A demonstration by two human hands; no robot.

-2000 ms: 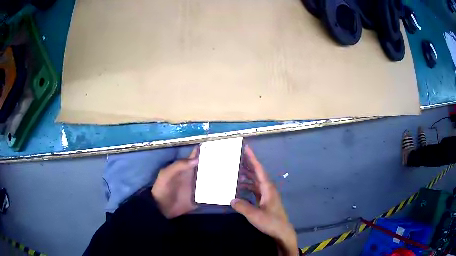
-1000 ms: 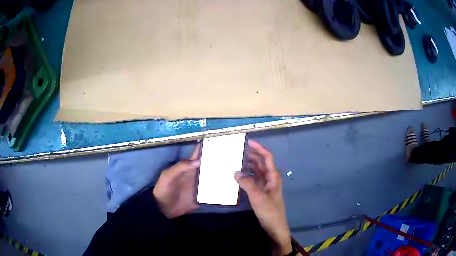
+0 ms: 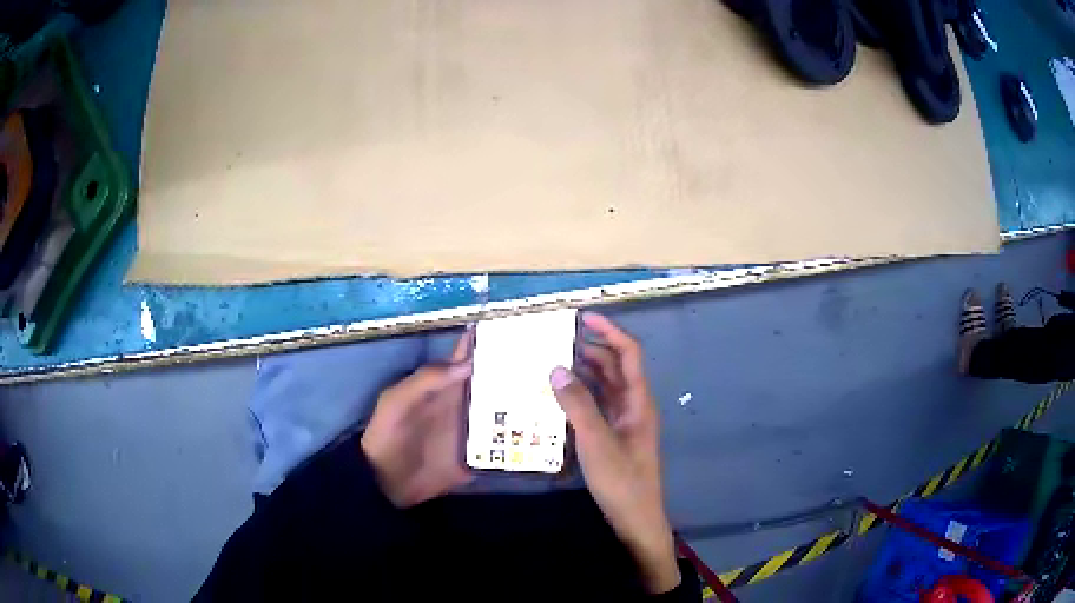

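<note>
A smartphone (image 3: 519, 389) with a bright white screen is held upright in both hands, below the bench edge. Small dark and coloured marks show on the lower part of its screen. My left hand (image 3: 419, 430) grips its left side. My right hand (image 3: 613, 430) holds its right side, with the thumb over the right part of the screen. Both hands are bare. The phone's back and the fingers behind it are hidden.
A cardboard sheet (image 3: 566, 153) lies on the blue-green bench (image 3: 318, 309). Black ear pads (image 3: 813, 41) lie at its upper right. A green press base plate (image 3: 88, 194) stands at left. A blue bin (image 3: 931, 542) and a person's striped footwear (image 3: 973, 320) are at right.
My right thumb has moved up over the screen from its lower corner. The screen, plain white before, now shows small marks near its bottom. The view has shifted slightly.
</note>
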